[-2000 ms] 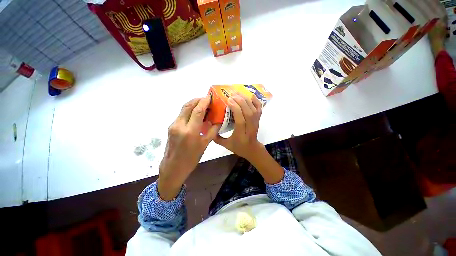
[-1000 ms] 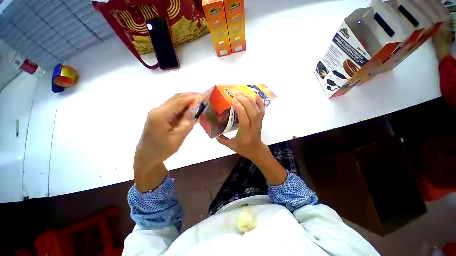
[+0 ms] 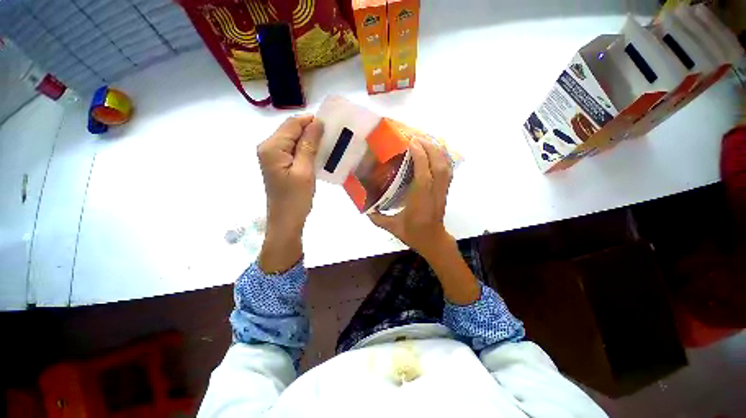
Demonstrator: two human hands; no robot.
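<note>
An orange and yellow carton [image 3: 392, 133] is held above the table's front part, its open end facing left and toward me. Its white end flap with a dark slot [image 3: 352, 124] is folded out. My left hand [image 3: 291, 155] pinches the flap's left edge. My right hand [image 3: 424, 193] grips the carton's body from the right, fingers on top and thumb below. Orange side flaps stand at the opening. Something brownish shows inside, too dim to make out.
Orange cartons [image 3: 388, 45] stand at the back beside a red and gold bag [image 3: 331, 37] and a phone [image 3: 280, 65]. Open white and orange cartons [image 3: 572, 110] stand right. Clear lumps [image 3: 237, 236] lie near my left wrist. Tape [image 3: 110, 107] is far left. A red sleeve [image 3: 733, 153] shows far right.
The carton was closed at its near end, and now the flap is pulled open. My left hand has moved left and up with the flap; my right hand still holds the carton.
</note>
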